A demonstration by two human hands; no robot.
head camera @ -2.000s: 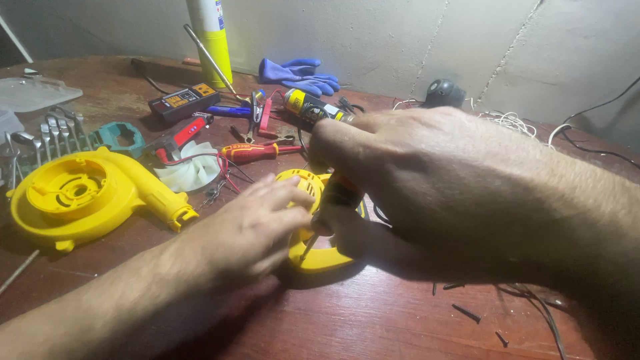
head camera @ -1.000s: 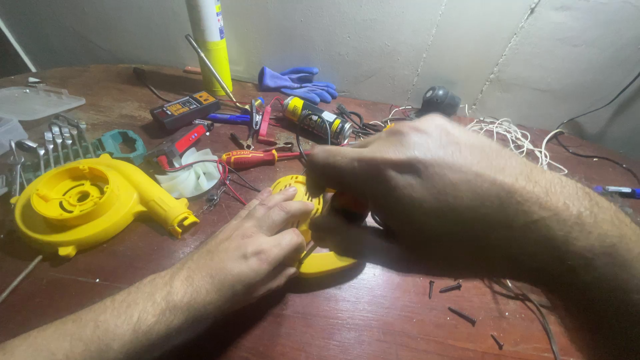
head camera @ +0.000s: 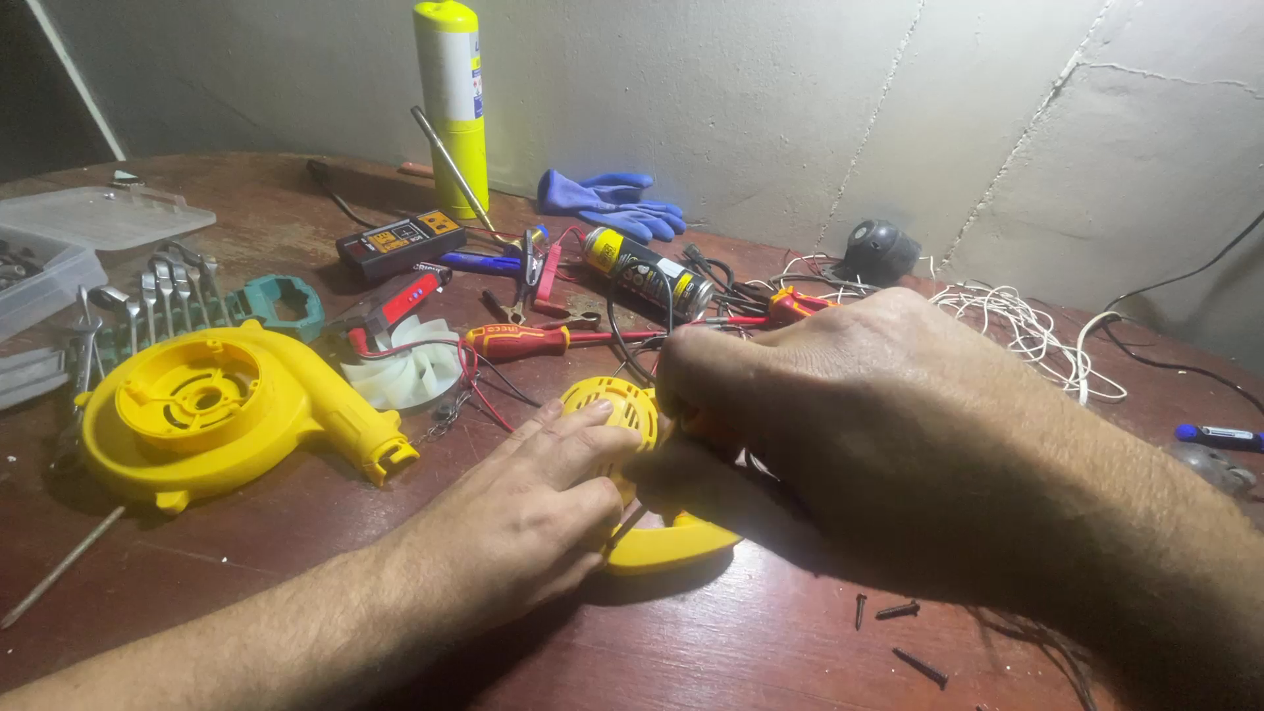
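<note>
My left hand grips a yellow plastic housing part with vent slots and a curved handle, holding it on the table. Over its right side is my right hand, closed around a tool mostly hidden by the fingers; orange shows under the palm and a thin dark shaft slants down to the housing. A yellow blower housing lies left of my left hand. Behind it rests a white fan impeller, beside a red and yellow screwdriver.
Several dark screws lie at the front right. Combination wrenches and a clear plastic box are at the left. Towards the wall are a multimeter, a yellow gas cylinder, an aerosol can, blue gloves and white cable.
</note>
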